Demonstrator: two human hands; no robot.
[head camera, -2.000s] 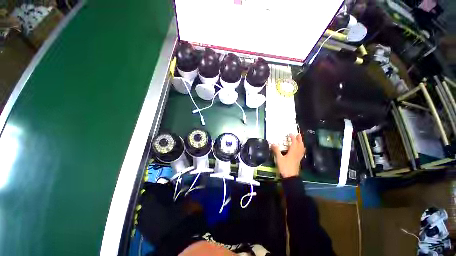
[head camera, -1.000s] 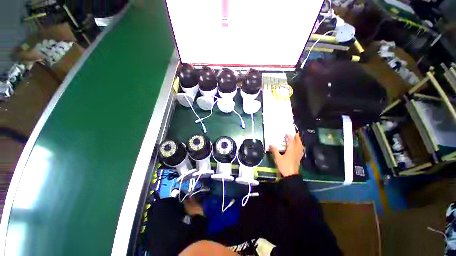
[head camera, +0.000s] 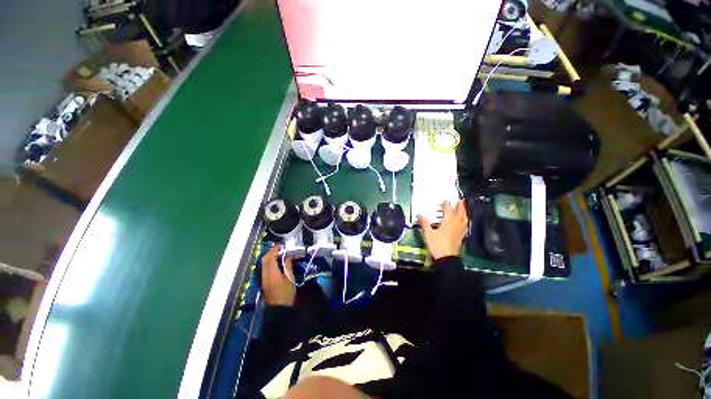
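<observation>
Two rows of several white cameras with round black heads stand on the green bench top. In the near row, three cameras, such as the leftmost one (head camera: 281, 215), show ring faces; the rightmost (head camera: 387, 224) shows plain black. Thin white cables hang from their bases. My left hand (head camera: 278, 277) is at the base of the leftmost near camera, beside a white cable; whether it grips either is unclear. My right hand (head camera: 446, 227) rests on the near end of the white keyboard (head camera: 435, 175), fingers apart, with no object visible in it.
The far row (head camera: 362, 136) stands below a bright monitor (head camera: 390, 51). A yellow ring (head camera: 444, 139) lies on the keyboard. A black box (head camera: 534, 144) with a white strip (head camera: 538, 226) is at the right. A green conveyor (head camera: 168, 167) runs along the left. Racks and cartons stand around.
My left hand has come up from below the bench edge to the leftmost near camera. My right hand stays on the keyboard. The monitor now shows a pinkish picture, and the view has shifted.
</observation>
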